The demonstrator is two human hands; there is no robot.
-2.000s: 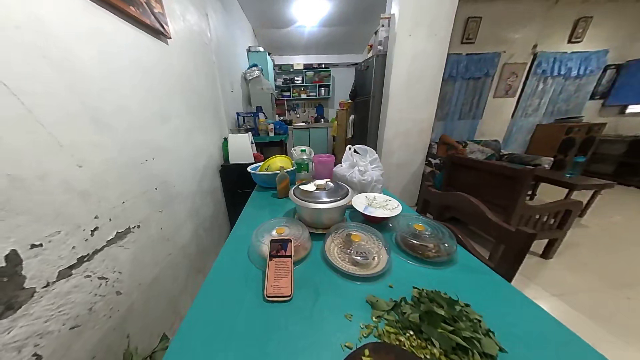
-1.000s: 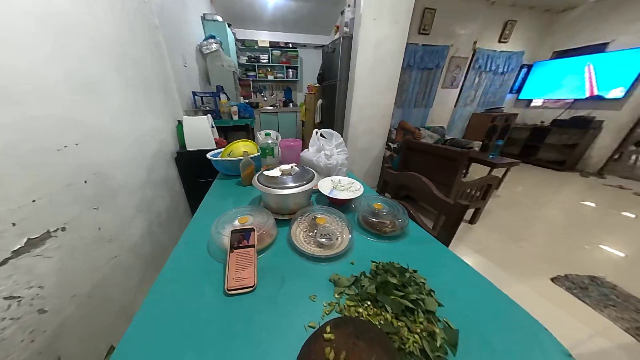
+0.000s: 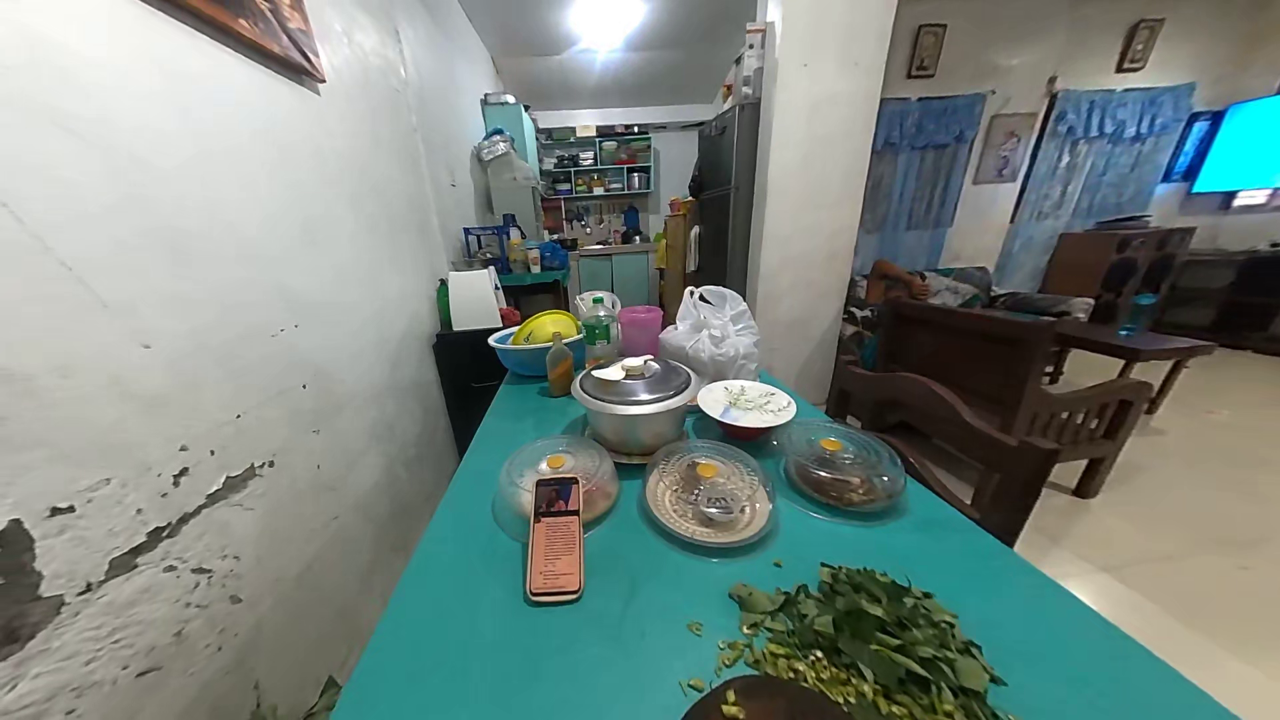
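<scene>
Neither of my hands shows in the head view. A heap of green leaves (image 3: 875,635) with chopped green pieces lies on the teal tabletop (image 3: 455,640) at the lower right. Against its near side, a dark round board (image 3: 775,700) is cut off by the bottom edge, with a few green bits on it. A smartphone (image 3: 555,550) with a lit screen leans on a clear domed cover (image 3: 530,480) at the left. Two more clear covers stand to the right, over a patterned plate (image 3: 708,500) and a dish of dark food (image 3: 842,475).
Behind the covers stand a lidded metal pot (image 3: 637,415), a floral plate on a bowl (image 3: 746,405), a glass bottle (image 3: 560,368), a blue basin (image 3: 535,355) and a white plastic bag (image 3: 712,335). A wall borders the left; a wooden bench (image 3: 960,440) stands right. A person lies beyond it.
The view has swung right and then back left. Less of the dark round board shows than one second ago. The things on the table have not plainly moved.
</scene>
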